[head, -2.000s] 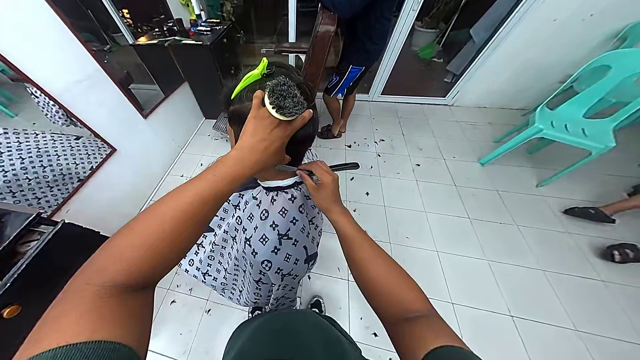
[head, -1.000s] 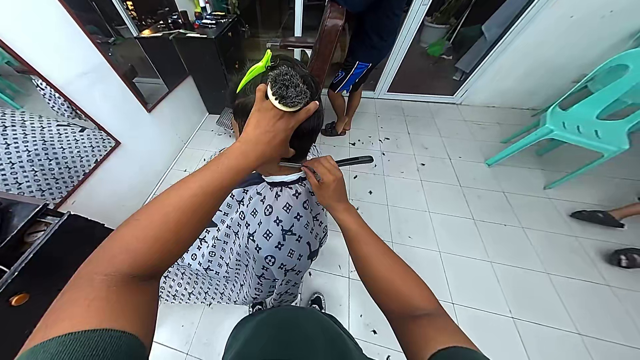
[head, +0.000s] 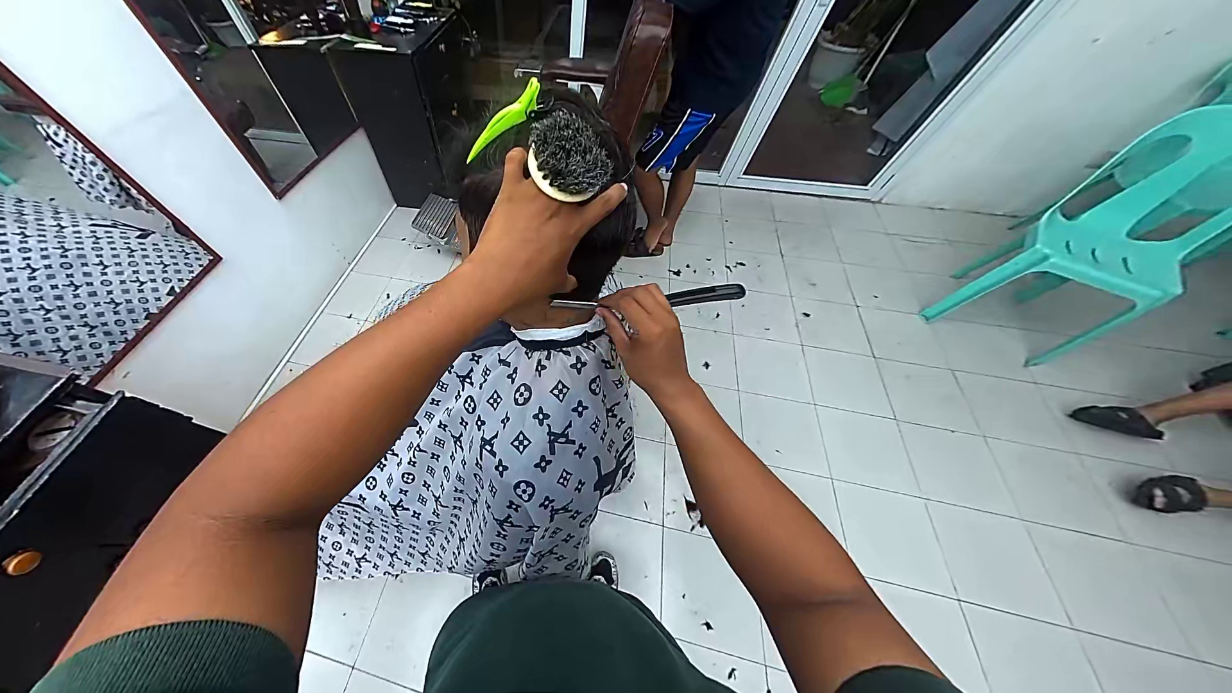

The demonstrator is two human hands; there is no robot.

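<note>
A seated person in a patterned barber cape (head: 520,443) faces away from me, with a white neck strip (head: 558,335) around the neck. My left hand (head: 534,226) holds a neck duster brush (head: 570,154), bristles up, and rests against the back of the head. In my right hand (head: 647,332) is a straight razor; its blade (head: 575,304) lies at the nape and its black handle (head: 707,295) points right. A bright green hair clip (head: 505,120) sits in the hair on top. The blade's edge is too small to make out.
Another person (head: 683,125) stands beyond a brown barber chair (head: 639,63). Green plastic chairs (head: 1116,245) stand at right, near someone's sandalled feet (head: 1145,421). A black drawer cabinet (head: 106,500) is at lower left, a black counter (head: 399,115) farther back. Hair clippings dot the tiled floor.
</note>
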